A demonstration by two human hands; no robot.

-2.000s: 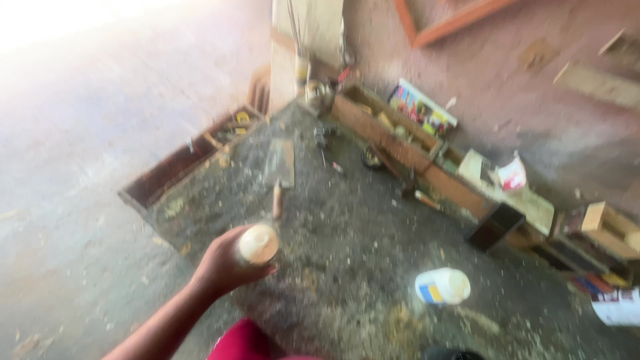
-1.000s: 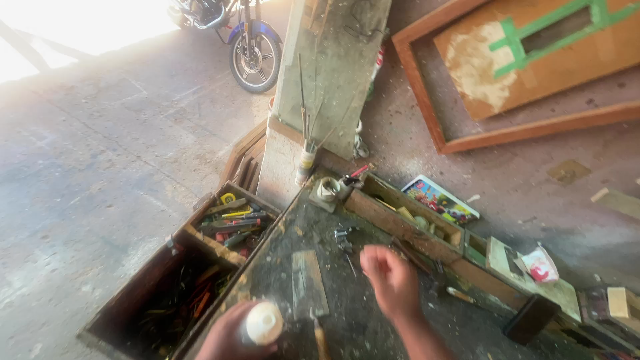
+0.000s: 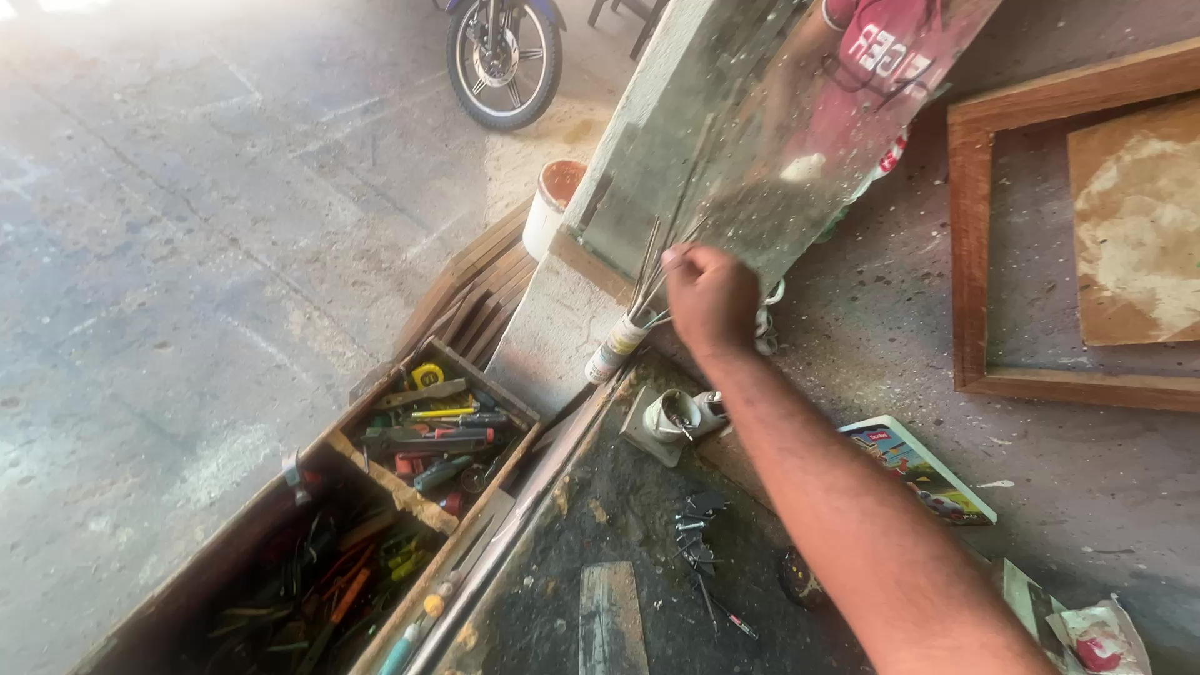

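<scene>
My right hand is closed around the upper part of one or more thin sticks, beside other thin sticks that stand in a narrow white container at the workbench's far corner. Exactly how many it grips is not clear. A mirror leans behind the container and reflects a red shirt. Just below the hand stands a small white pot with something metal in it. My left hand is outside the view. On the dark bench top lie a flat metal blade and a cluster of small black bits.
A wooden toolbox with pliers, screwdrivers and a tape measure flanks the bench on the left. A white bucket stands behind it, a motorcycle wheel farther off. At right are a wooden frame and a colourful printed booklet.
My right hand has moved up from over the bench to the sticks. My left hand, seen with a white bottle a second ago, has left the view. The view has shifted toward the mirror.
</scene>
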